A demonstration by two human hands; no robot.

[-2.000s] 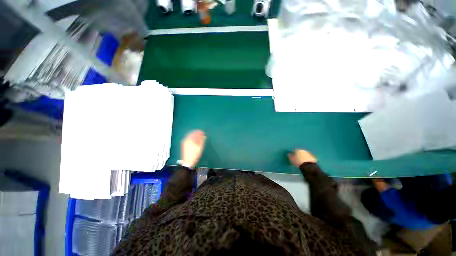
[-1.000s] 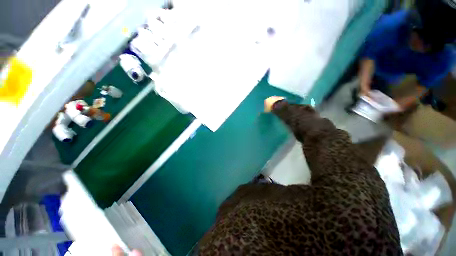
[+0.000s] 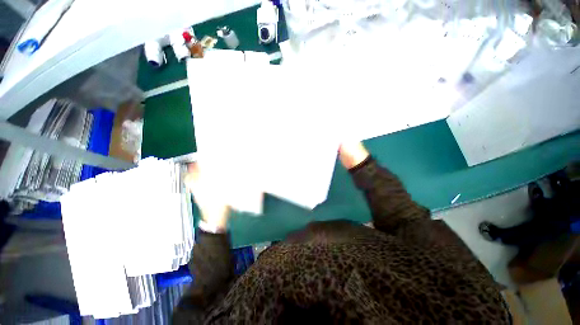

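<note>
A flat white carton blank (image 3: 254, 133) is held above the green bench, glaring and spread between both hands. My left hand (image 3: 208, 197) grips its left edge; the fingers are blurred and partly against the card. My right hand (image 3: 352, 154) is at its right edge, with the fingertips partly lost in the glare. The blank stack (image 3: 121, 222) lies at the left end of the bench. White cartons (image 3: 394, 89) merge into one bright mass behind and to the right of the held blank.
Cloudy plastic bags (image 3: 407, 22) lie behind the cartons. White cameras (image 3: 267, 25) stand on the green back strip near a small orange-red item (image 3: 194, 46). A white shelf (image 3: 89, 38) overhangs the upper left. Dark-clad legs (image 3: 528, 216) of a person show at right.
My left hand has come from the stack to the bench with a blank, now spread in front of me. My right hand is now at its right edge. The view has turned back leftward.
</note>
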